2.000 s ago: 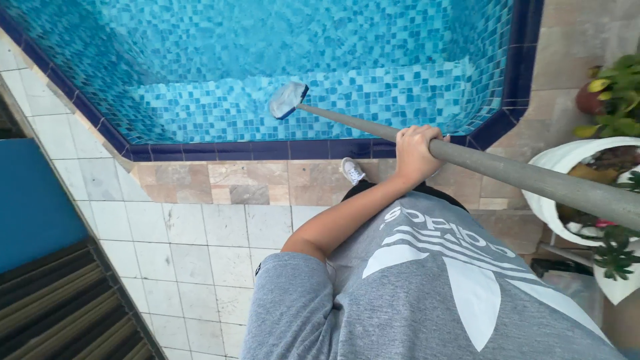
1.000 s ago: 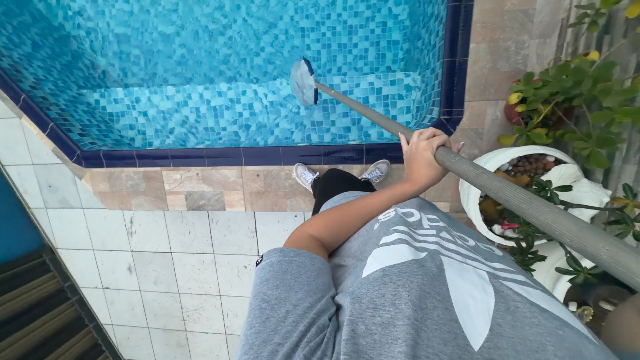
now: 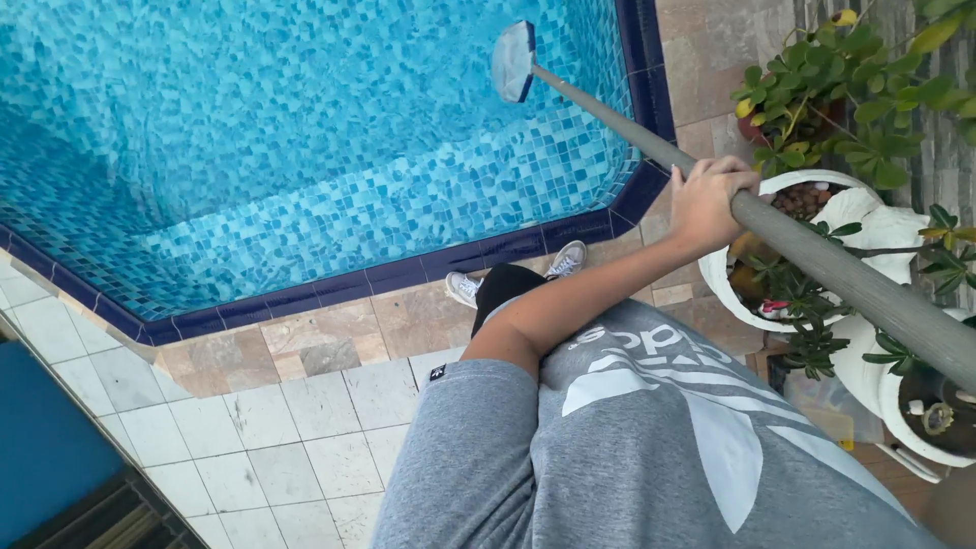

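Note:
My left hand [image 3: 709,200] is closed around a long grey pole [image 3: 846,263], which slopes from the right edge down toward the pool. At its far end a pale leaf skimmer net with a blue rim [image 3: 514,62] is at the pool water [image 3: 320,114], beyond the shallow tiled ledge. Whether the net is under the surface I cannot tell. My left forearm crosses in front of my grey T-shirt. The right hand does not show; a blurred brownish shape at the lower right corner cannot be made out.
Dark blue edge tiles [image 3: 328,290] border the pool, with my shoes [image 3: 566,259] close beside them. White planters [image 3: 713,278] and a leafy plant [image 3: 808,99] stand along the right. White floor tiles [image 3: 328,465] lie lower left, near a blue surface [image 3: 46,450].
The net has moved outward from over the shallow ledge to beyond it. My left hand stays around the pole. The view has turned.

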